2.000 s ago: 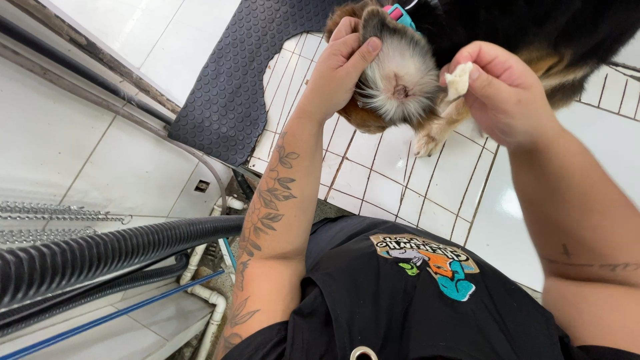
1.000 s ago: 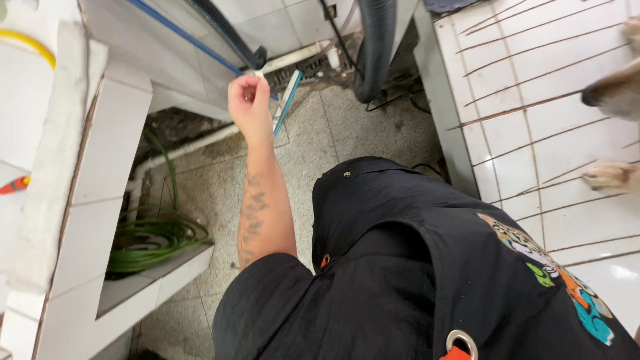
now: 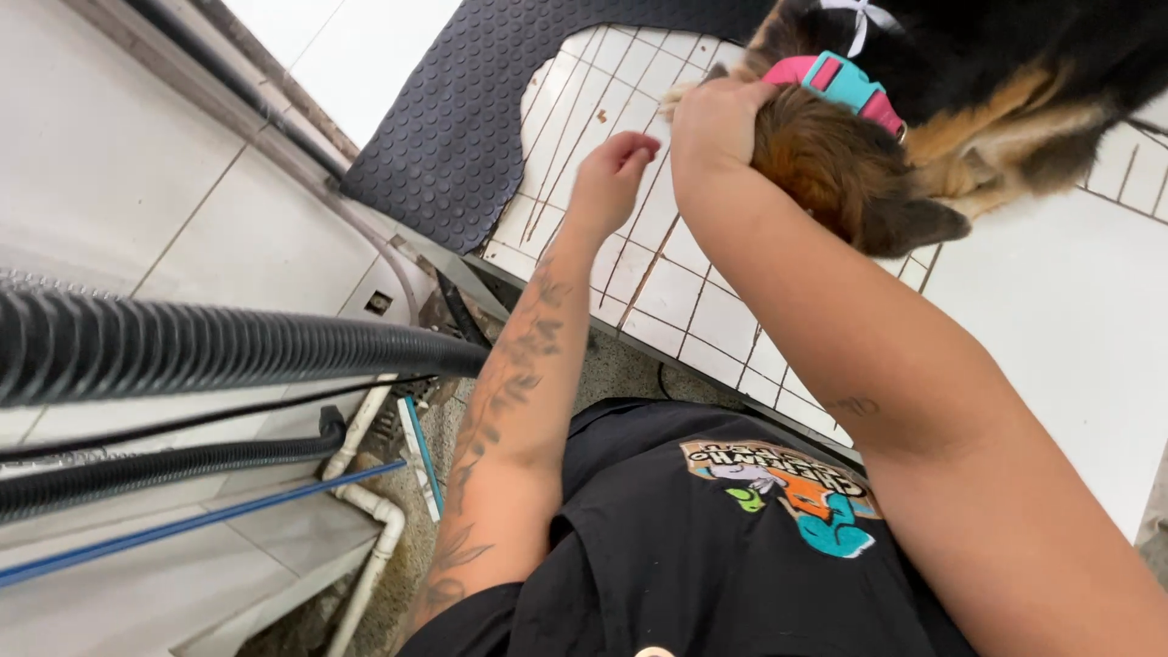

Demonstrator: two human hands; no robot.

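Note:
A brown and black dog point(image 3: 821, 155) has its head low over the white tiled tabletop point(image 3: 703, 292). It wears a pink collar with a turquoise buckle point(image 3: 844, 82). My right hand point(image 3: 716, 123) rests on the far side of the dog's head, fingertips partly hidden near the collar. Just left of it, above the tiles, my left hand point(image 3: 616, 178) is closed with fingers curled; whether something small is inside cannot be seen. One dark ear point(image 3: 912, 226) points toward the right.
A black studded rubber mat point(image 3: 438, 137) covers the table's far left part. Ribbed black hoses point(image 3: 228, 351), a blue rod point(image 3: 201, 522) and white pipes point(image 3: 383, 520) lie at the left. Below the table edge is a speckled floor.
The view has swung from the floor back to the table. My right hand, which held a white wad two seconds ago, is now on the dog's head. My left hand has let go of the ear.

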